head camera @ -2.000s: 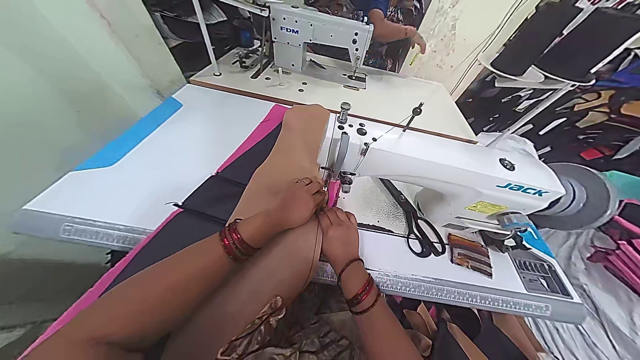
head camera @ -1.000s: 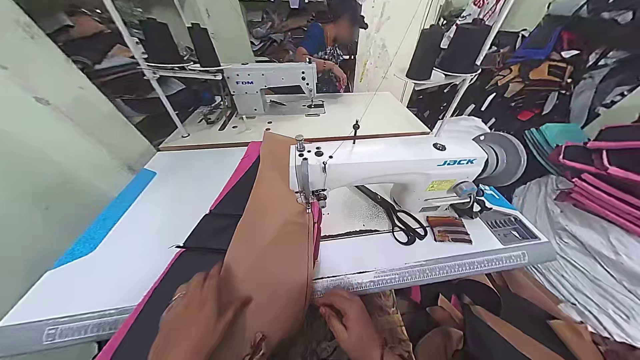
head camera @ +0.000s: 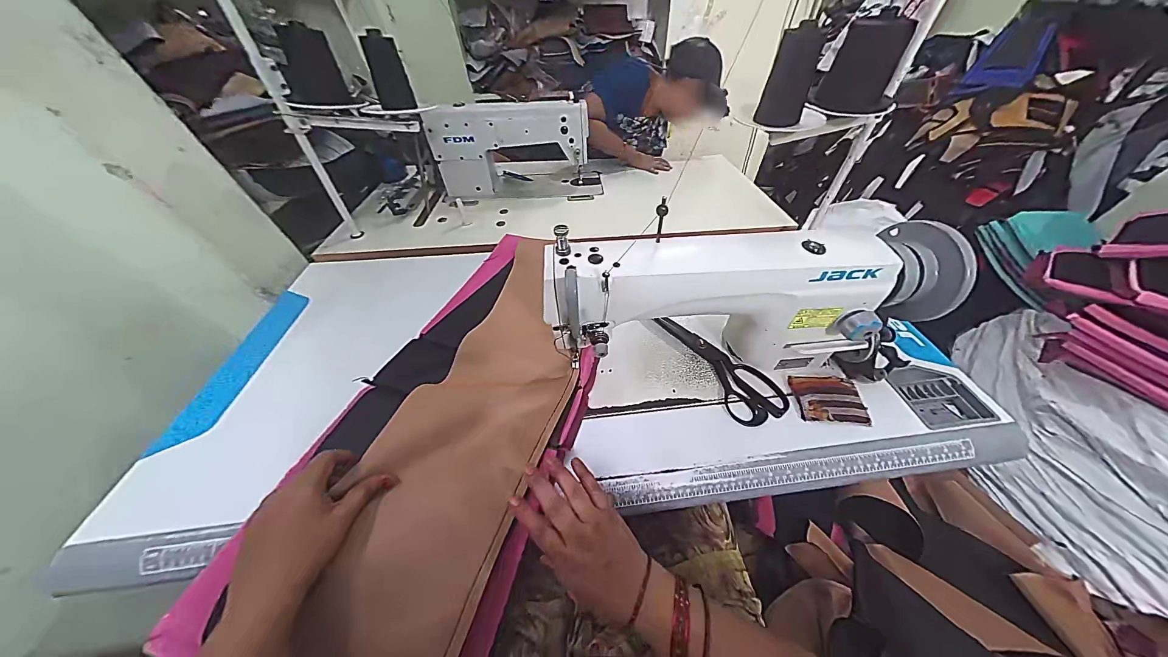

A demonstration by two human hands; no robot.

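A long tan, black and pink fabric piece (head camera: 456,429) lies across the white sewing table, its seam edge running under the needle and presser foot (head camera: 577,351) of a Jack sewing machine (head camera: 721,274). My left hand (head camera: 306,520) rests on the tan layer at the left, thumb and fingers pinching up a fold of it, as far as the view tells. At the right edge, below the needle, my right hand (head camera: 575,520) touches the stitched tan and pink edges with spread fingers. Black-handled scissors (head camera: 721,365) lie under the machine arm beside a small striped fabric swatch (head camera: 830,400).
Behind stands an FDM sewing machine (head camera: 511,146), where another person (head camera: 630,100) leans over the table. Black thread cones (head camera: 862,64) stand on racks. Pink-edged pieces (head camera: 1109,338) are stacked at the right. Cut tan and black pieces (head camera: 949,584) lie below the table's front edge (head camera: 794,474).
Both hands have left the needle area, where they were two seconds ago, and are nearer me. Since one second ago my right hand has come up to the seam edge. The other person now leans forward.
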